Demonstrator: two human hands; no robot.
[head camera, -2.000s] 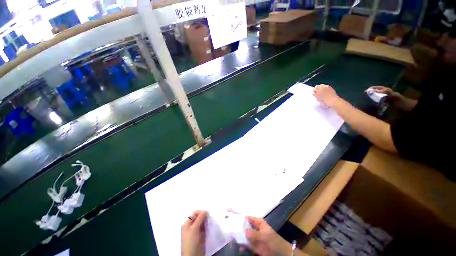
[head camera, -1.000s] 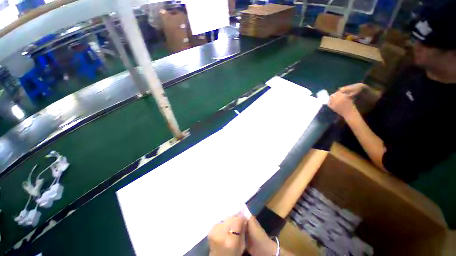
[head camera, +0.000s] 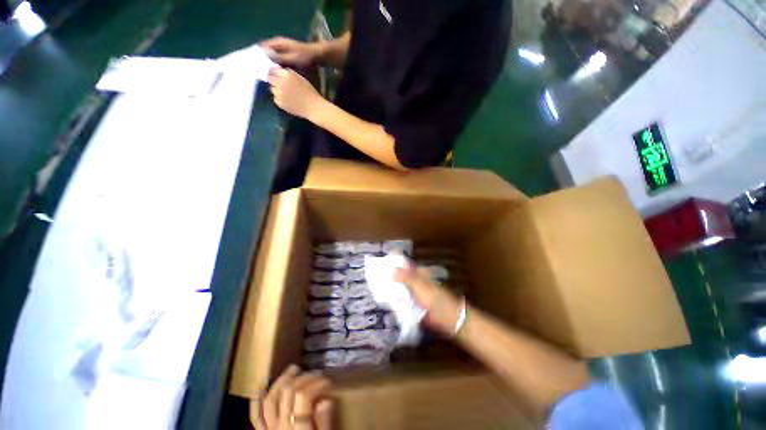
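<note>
My right hand (head camera: 430, 299) is inside the large brown carton (head camera: 395, 186) and holds a white bagged unit (head camera: 388, 290) above the packed rows. The hand is slightly blurred. Greyish-white bagged units (head camera: 329, 303) lie in tight rows on the carton's left side. My left hand (head camera: 294, 401) rests with bent fingers on the carton's near left edge and holds nothing that I can see. Its lower part is cut off by the bottom edge.
White sheets (head camera: 160, 176) lie on the dark green bench (head camera: 225, 252) at the left, with thin bags on them. A co-worker in black (head camera: 420, 76) stands beyond the carton, hands on a white piece. The carton's flap (head camera: 606, 267) sticks out right. A red box (head camera: 690, 225) is farther right.
The view has swung right to the carton. My hands, earlier together over the sheets on a white piece, are apart: the right is inside the carton with a bagged unit, the left at its edge.
</note>
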